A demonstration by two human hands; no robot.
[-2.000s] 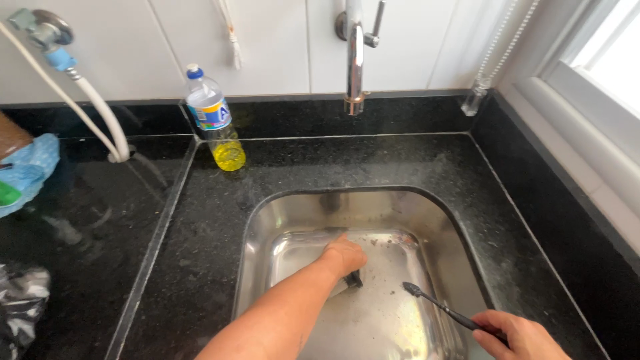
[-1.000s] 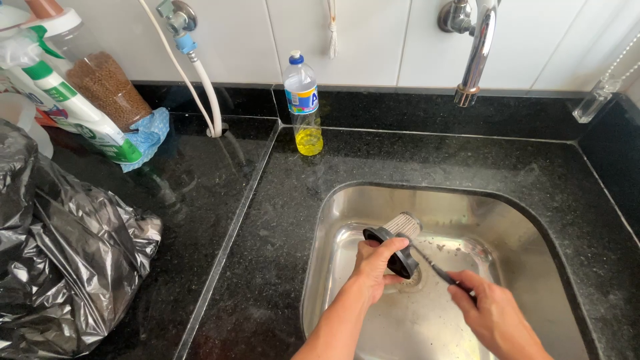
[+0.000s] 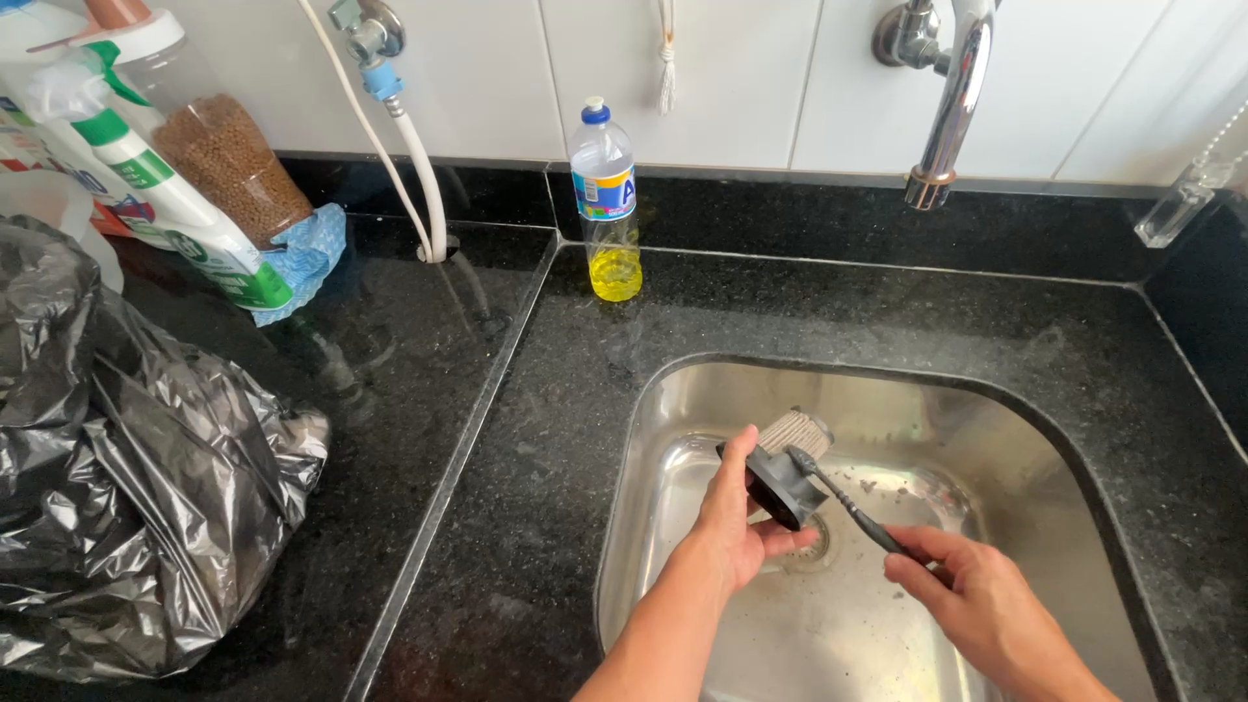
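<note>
Over a stainless steel sink [image 3: 741,624], my left hand [image 3: 733,531] grips the black plastic base of a pleated filter [image 3: 798,434], tilted with its pale pleats pointing up and right. In my right hand [image 3: 975,595] is a black toothbrush-like brush [image 3: 858,512] by its handle. The brush head lies against the filter's base beside the pleats. Bits of grey debris [image 3: 877,486] lie on the sink floor, near the drain [image 3: 811,546] under my left hand.
A chrome faucet [image 3: 951,107] hangs above the sink's back edge. A bottle of yellow liquid [image 3: 614,234] stands behind the sink. At left are a black plastic bag [image 3: 146,468], a spray bottle [image 3: 166,205], a blue cloth [image 3: 310,258], a container of brown pellets [image 3: 229,161] and a white hose [image 3: 421,175].
My left hand has risen from the sink floor, with the filter now plainly visible in it. The brush has come from the right to touch the filter. The view has shifted left.
</note>
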